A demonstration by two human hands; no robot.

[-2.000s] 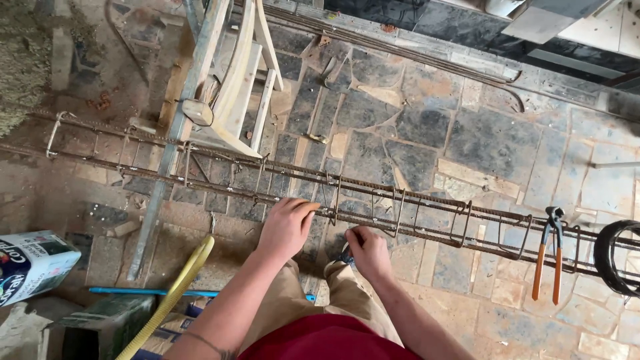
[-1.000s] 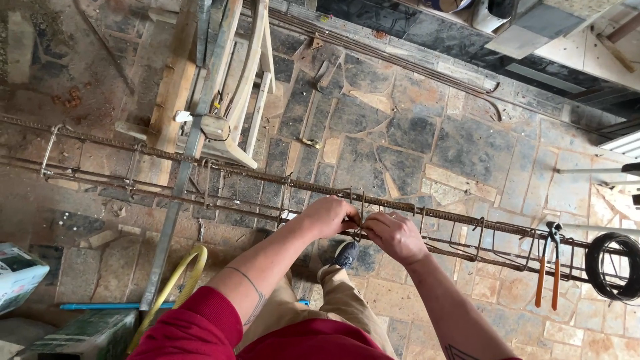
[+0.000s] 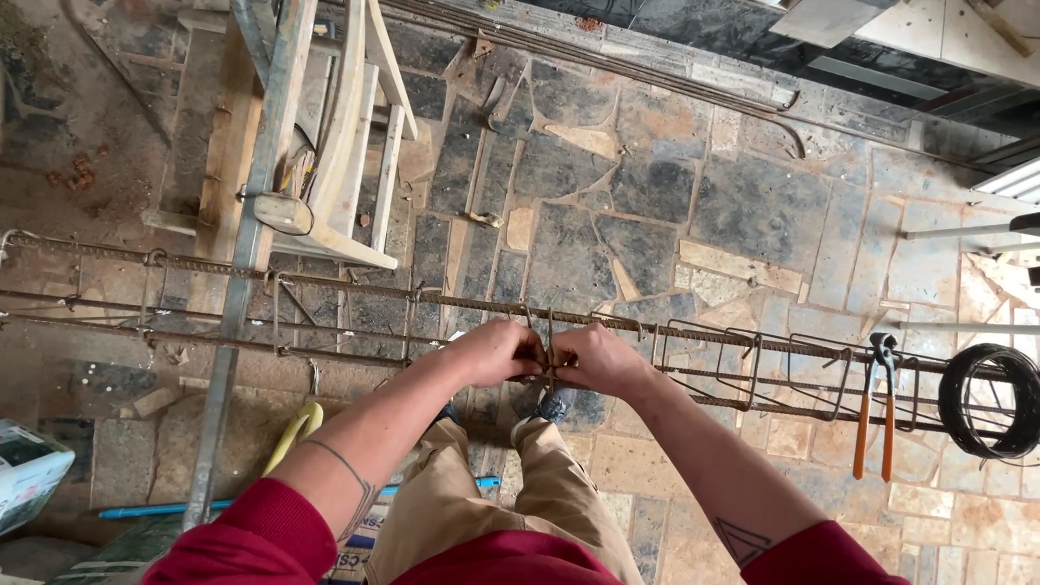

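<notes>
A long rebar cage [image 3: 349, 284] of ribbed bars and square wire stirrups spans the view from left to right. Both hands are at its middle, beside a steel stirrup [image 3: 552, 325]. My left hand [image 3: 502, 351] has its fingers pinched at the stirrup's left side. Close to its right side, my right hand [image 3: 595, 357] has bent fingers on the stirrup. Any tie wire between the fingertips is too small to make out. Farther right, pincers with orange handles [image 3: 875, 406] hang on the cage, and a coil of black wire [image 3: 989, 400] hangs near its right end.
A wooden chair-like frame [image 3: 349, 162] and a galvanized metal bar [image 3: 219, 390] stand at the left. Loose rebar [image 3: 617, 65] lies along the far wall. A yellow hose [image 3: 294, 435], a blue rod [image 3: 162, 510] and a box [image 3: 32, 471] lie lower left. White legs [image 3: 959, 231] show at the right.
Two seconds ago my hands were apart on the cage; one second ago they were together on it. They remain close together now, with a stirrup between them.
</notes>
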